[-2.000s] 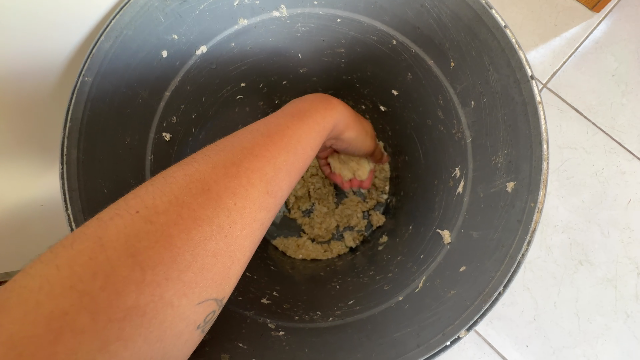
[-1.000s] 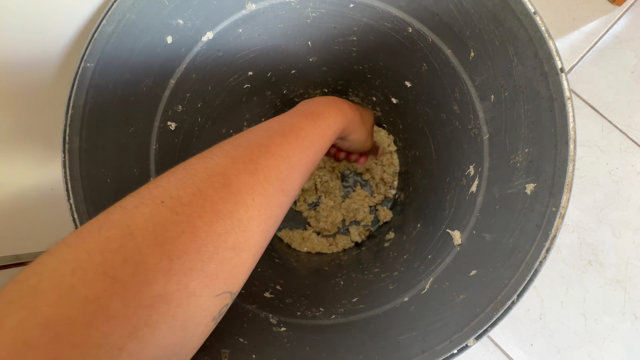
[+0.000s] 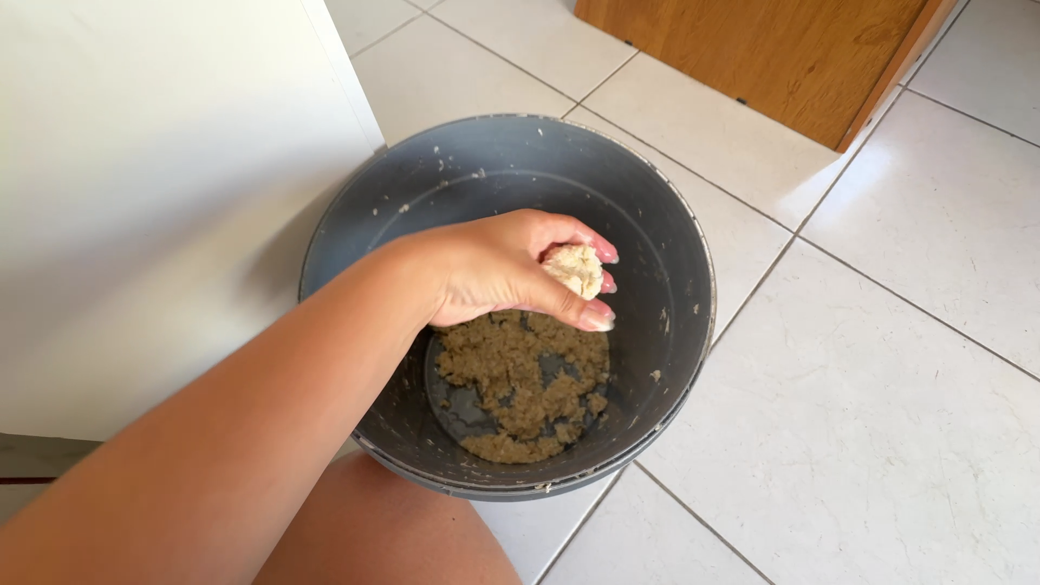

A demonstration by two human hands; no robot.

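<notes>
My left hand [image 3: 528,268] reaches in from the lower left and is over the dark grey plastic bucket [image 3: 650,219]. Its fingers and thumb curl around a pale, moist lump of pulpy mash [image 3: 574,270]. Below the hand, more of the crumbly beige mash [image 3: 520,390] lies in patches on the bucket's bottom, with dark plastic showing between them. Bits of it stick to the bucket's inner wall and rim. The fingertips look wet. My right hand is not in view.
The bucket stands on a white tiled floor [image 3: 853,325]. A white panel [image 3: 162,203] rises close on its left, and a wooden cabinet or board [image 3: 756,57] is at the upper right. My bare leg [image 3: 390,528] is just below the bucket.
My left hand has come up from the bottom of the bucket, and a lump of mash now shows in it. The view has pulled back, showing more floor.
</notes>
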